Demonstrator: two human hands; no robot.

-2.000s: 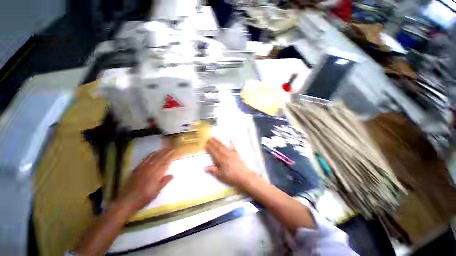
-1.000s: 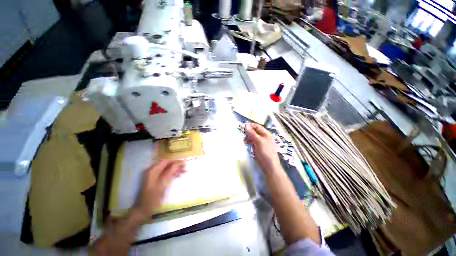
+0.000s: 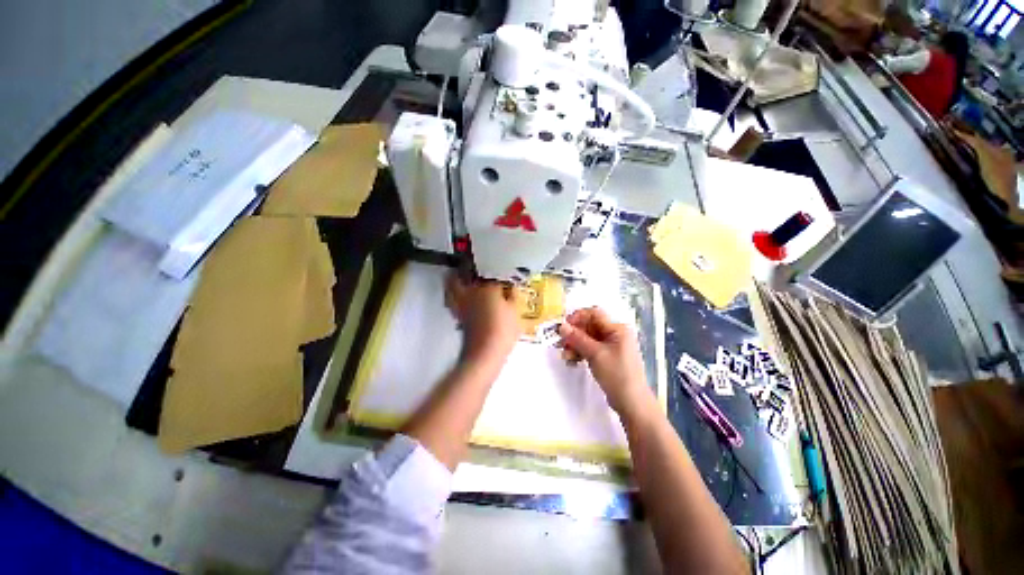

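A small tan cut piece (image 3: 548, 299) lies under the white machine head (image 3: 519, 213), with part of the brass-coloured clamp showing on it. My left hand (image 3: 485, 315) is at the left edge of this piece, below the head; its fingertips are partly hidden. My right hand (image 3: 601, 346) pinches a small black-and-white label (image 3: 551, 332) between thumb and fingers, just below the tan piece. The white template (image 3: 449, 348) with yellow tape edges lies under both hands. Loose labels (image 3: 755, 376) are scattered on the dark plate at right.
Larger tan pieces (image 3: 249, 326) and a white packet (image 3: 213, 185) lie at left. Dark red snips (image 3: 712, 411), a teal stick (image 3: 813, 469), a strip bundle (image 3: 859, 416), labelled tan pieces (image 3: 705, 253), a red-based spool (image 3: 783, 236) and a control panel (image 3: 887, 249) are at right.
My right hand has moved from the label pile to beside the tan piece, now with a label. My left hand has moved up under the head. The camera view has shifted and turned.
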